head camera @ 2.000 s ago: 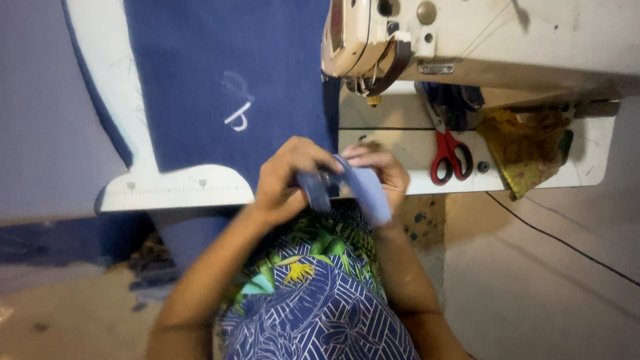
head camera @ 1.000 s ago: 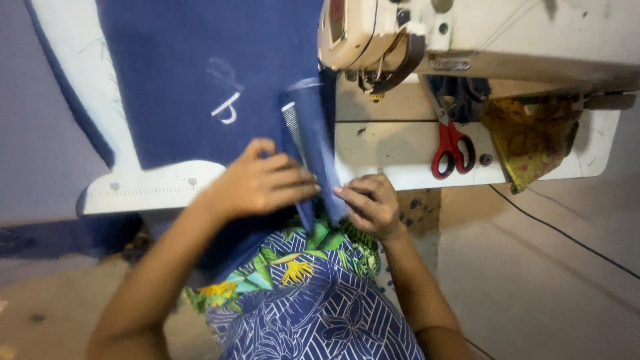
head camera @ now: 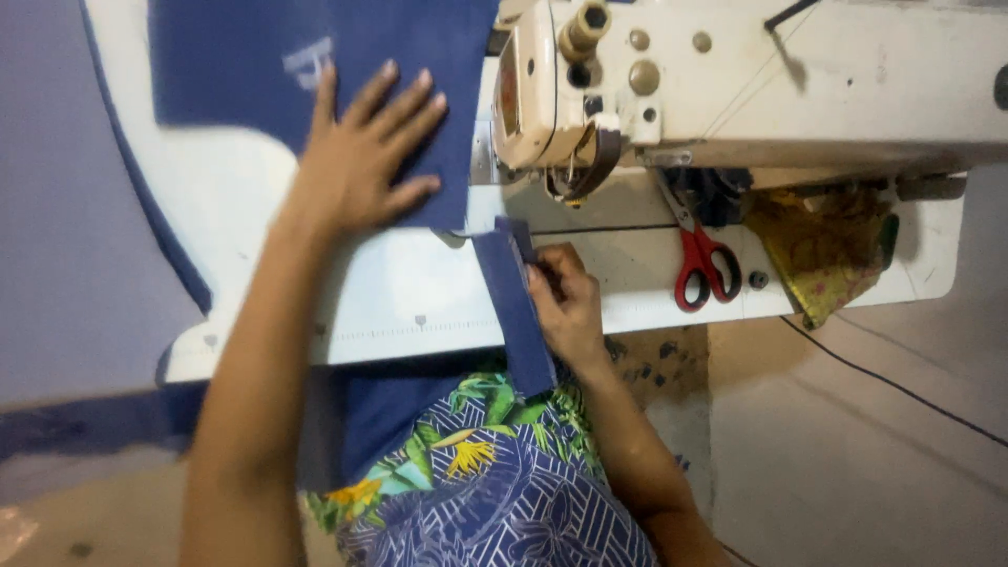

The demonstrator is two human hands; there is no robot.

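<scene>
My left hand lies flat with spread fingers on a navy blue fabric panel, which bears a white chalk-like mark by my fingertips. The panel rests on the white sewing table, left of the sewing machine's needle area. In my right hand is a folded navy fabric strip, pinched at its right edge between thumb and fingers. The strip hangs over the table's front edge, its lower end over the patterned clothing on my lap. My curled fingers are partly hidden.
An industrial sewing machine spans the upper right. Red-handled scissors lie beneath its arm, with a small metal bobbin-like part and a yellow patterned cloth to their right. Dark cloth is bunched behind the scissors. A black cord runs at lower right.
My left hand has let go of the navy strip and moved up onto the fabric panel. The panel has shifted or turned on the table. My right hand still holds the strip.
</scene>
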